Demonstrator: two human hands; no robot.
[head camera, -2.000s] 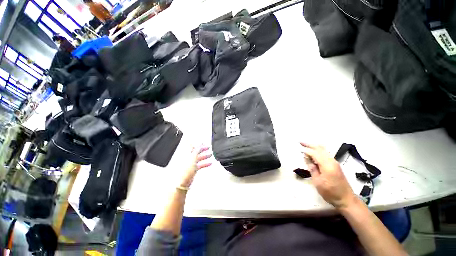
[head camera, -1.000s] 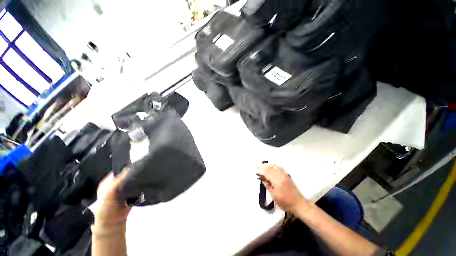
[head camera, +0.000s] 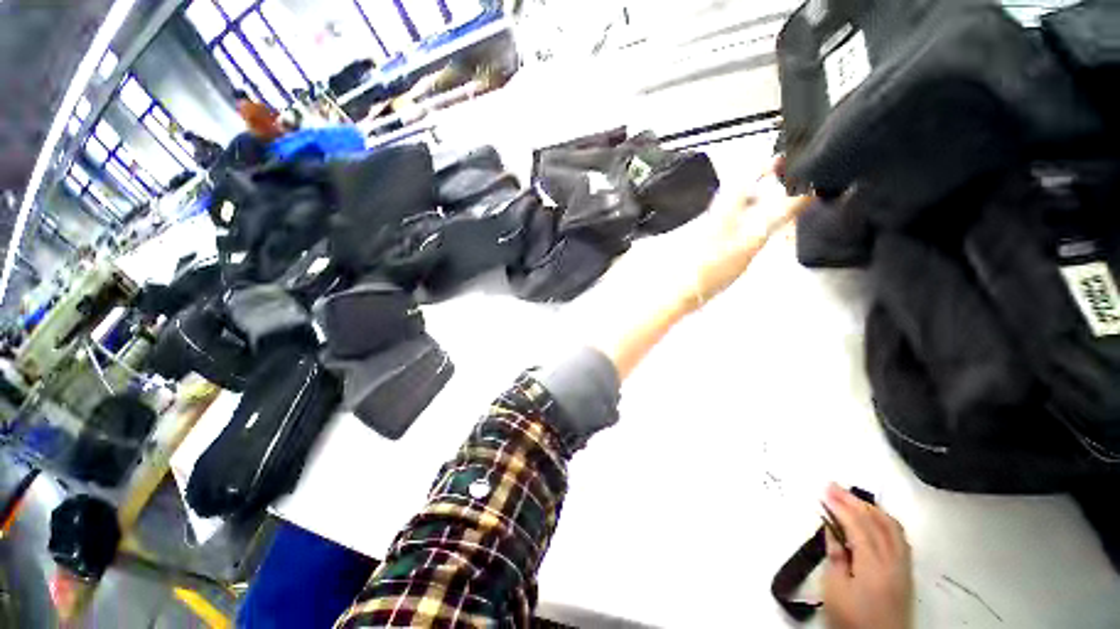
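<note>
My left hand (head camera: 752, 219) reaches far forward, slightly blurred, with its fingers on the lower left edge of a black bag (head camera: 933, 86) with a white label, at the upper right; the fingertips are partly hidden by the fabric. My right hand (head camera: 870, 563) is low at the right, closed around a short black strap (head camera: 798, 575) bent in a loop. A small thin piece shows at its fingers, too unclear to name.
Large black bags (head camera: 970, 369) are heaped at the right. Small black and grey bags (head camera: 387, 326) lie heaped at the left of the white table (head camera: 688, 467). Dark thread scraps lie beside my right hand. A blue object (head camera: 319, 143) stands behind the left heap.
My left hand has let go of the small black bag and moved across to the large bags. My right hand still holds the strap. The view has swung back left.
</note>
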